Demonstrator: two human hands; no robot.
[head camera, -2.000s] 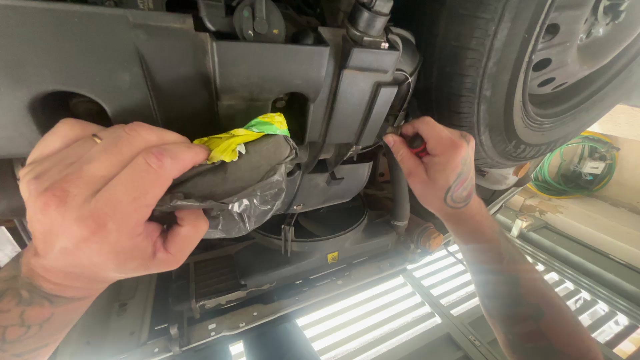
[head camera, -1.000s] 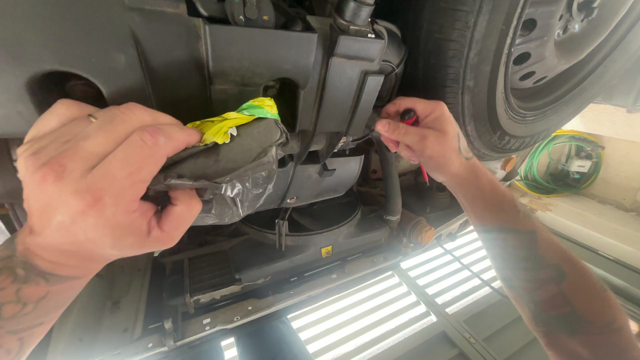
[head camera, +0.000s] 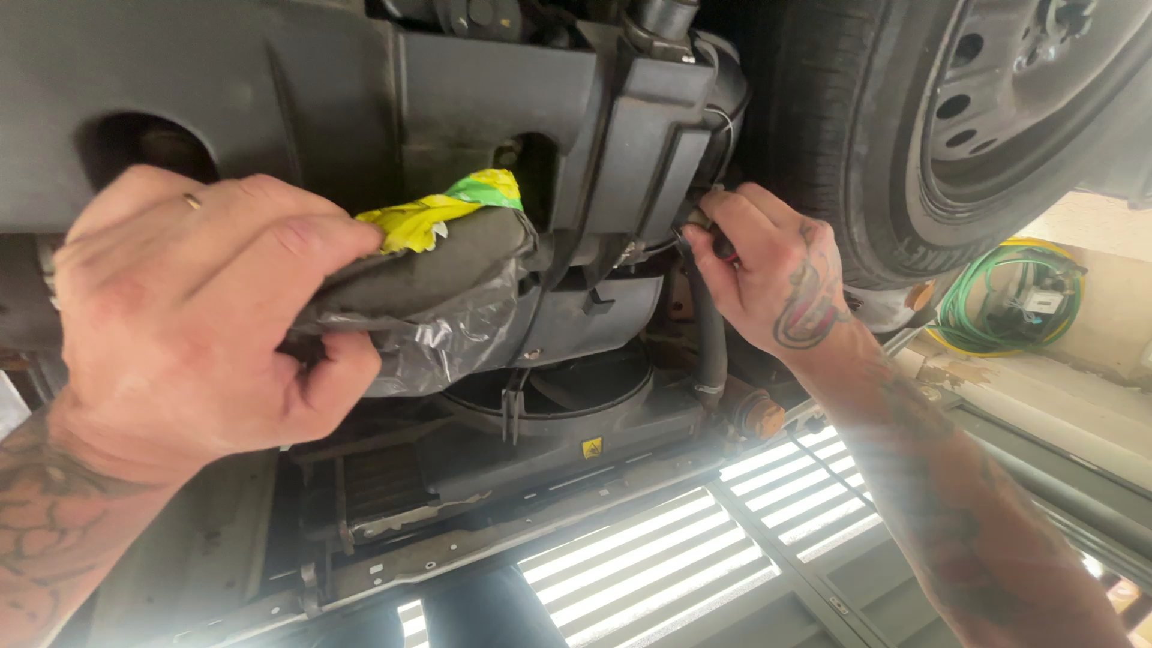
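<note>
My left hand (head camera: 211, 310) grips a dark padded bundle (head camera: 423, 270) partly covered in clear plastic film, with yellow and green tape (head camera: 450, 211) at its top, against the underside of a vehicle. At the right edge of the black plastic cover (head camera: 630, 153), my right hand (head camera: 765, 270) pinches a small tool with a red and black handle, mostly hidden by the fingers. Its tip cannot be seen. Beside that hand runs a black hose (head camera: 707, 333).
A tyre (head camera: 810, 135) on a steel wheel stands close at the right. Below are a round fan shroud (head camera: 576, 396) and a metal crossmember (head camera: 432, 558). A coiled green and yellow hose (head camera: 981, 297) lies at the far right, near a slatted gate (head camera: 648, 558).
My right hand has turned since one second ago, when the tool's red and black handle showed more plainly. My left hand has kept its grip on the bundle.
</note>
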